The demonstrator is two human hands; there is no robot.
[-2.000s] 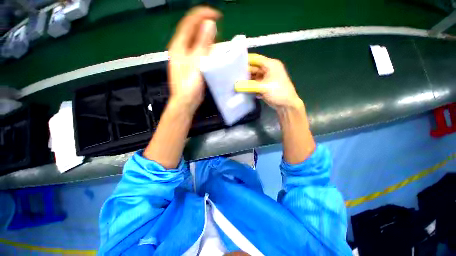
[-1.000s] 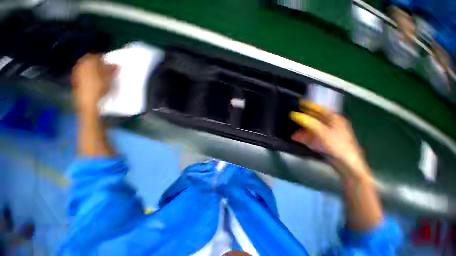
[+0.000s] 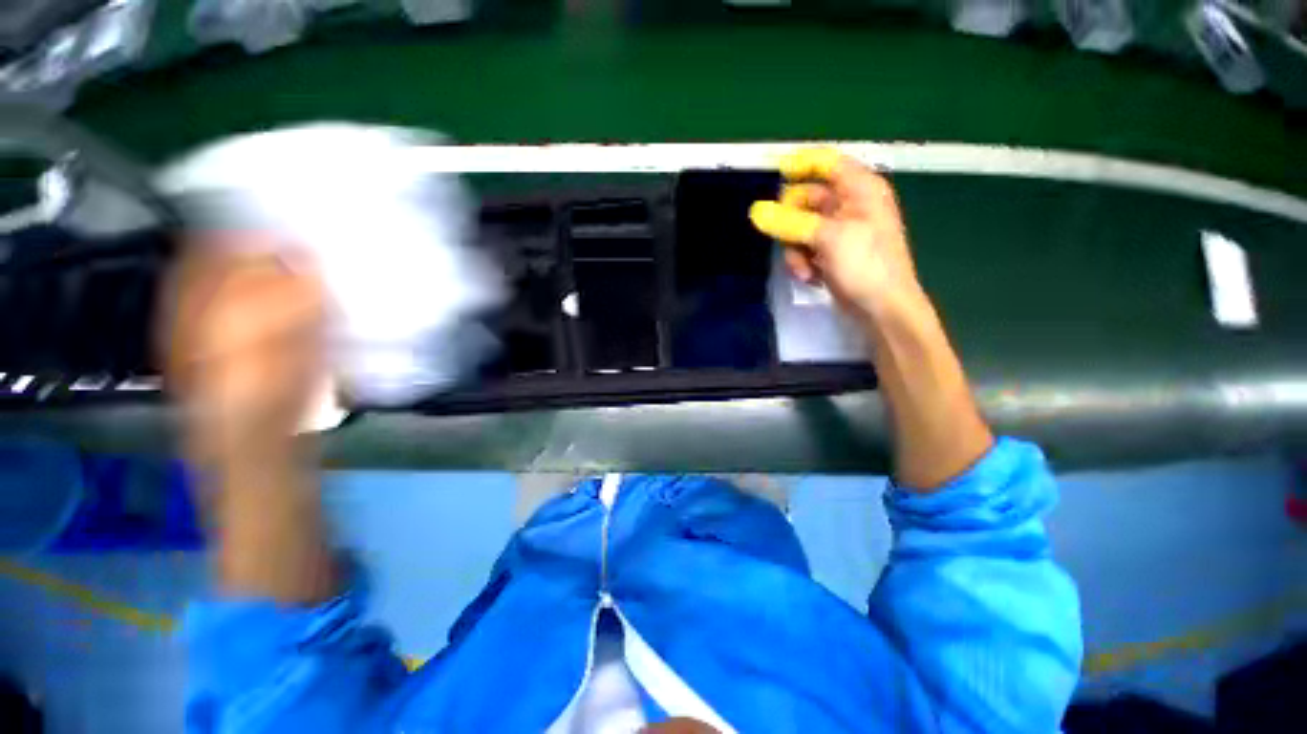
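Note:
The black slotted tray (image 3: 616, 384) lies along the bench edge. My left hand (image 3: 251, 337) is strongly blurred at its left end, holding white sleeves (image 3: 366, 265), also blurred; its fingers cannot be made out. My right hand (image 3: 849, 244), with yellow finger covers, is over the tray's right end. Its yellow tips are at the upper right edge of a flat black slab (image 3: 721, 265), which looks like a smartphone; whether they grip it is unclear. A white sleeved piece (image 3: 817, 327) lies in the rightmost slot, partly under this hand.
A small white rectangle (image 3: 1228, 280) lies on the bench at right. A pale rail (image 3: 1003, 161) separates the bench from the green belt (image 3: 688, 86). Another black tray (image 3: 79, 323) is at far left. A blue stool (image 3: 136, 502) stands below the bench at left.
The view has levelled and shifted. My left hand stays at the left with the white sleeves, now more blurred. The black slab now shows beside my right fingers, left of the white piece.

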